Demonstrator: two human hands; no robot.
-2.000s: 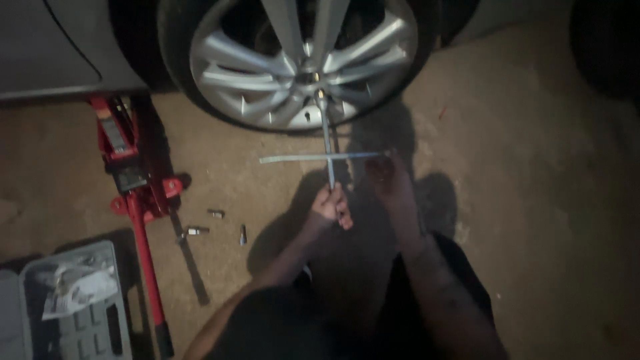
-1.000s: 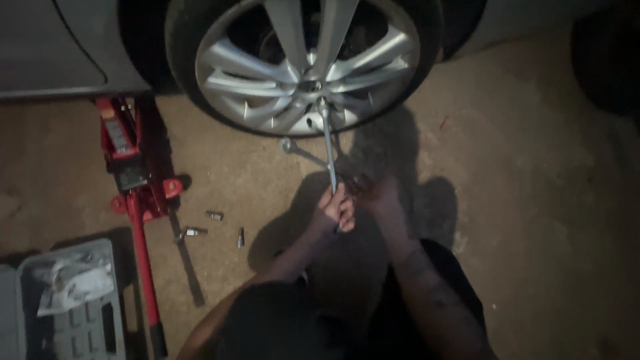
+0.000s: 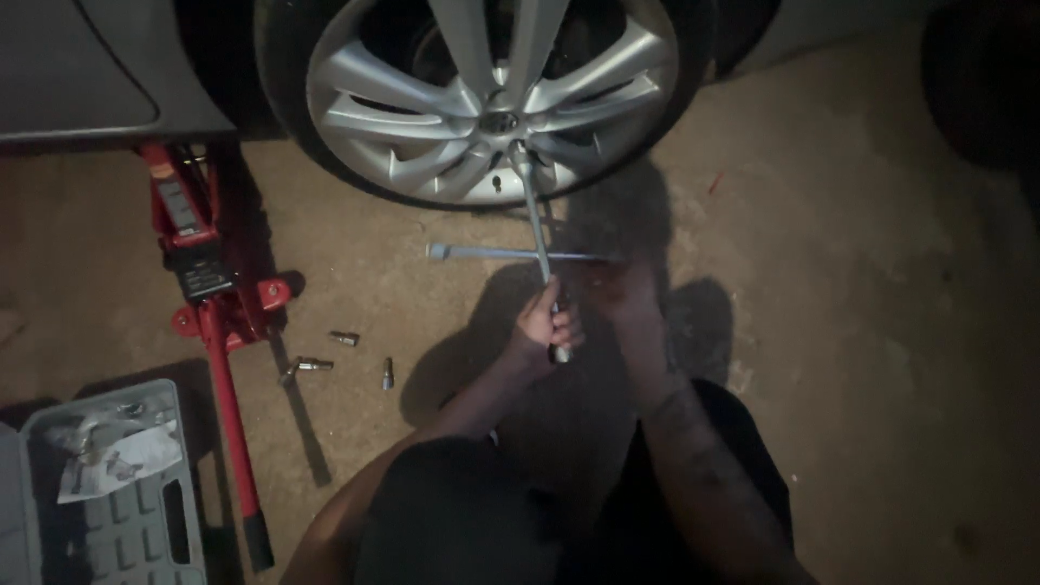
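Note:
A four-way lug wrench reaches from my hands up to the alloy wheel, one socket end at a lug position just below the hub centre. My left hand is closed around the wrench's near arm, whose end shows below the fingers. Beside the right end of the crossbar is my right hand, blurred and dark; whether its fingers grip the bar cannot be told. The crossbar's left socket end points over the floor. The tyre surrounds the wheel.
A red floor jack stands at the left by the car body. Several loose metal pieces, like lug bolts, lie on the concrete floor. An open grey plastic case holds a printed sheet and clear bags. Another dark tyre-like shape is at the upper right.
The wrench's crossbar lay nearly level two seconds ago, was tilted a second ago, and is near level again. My left hand has stayed on the near arm; my right hand has moved about the crossbar's right side.

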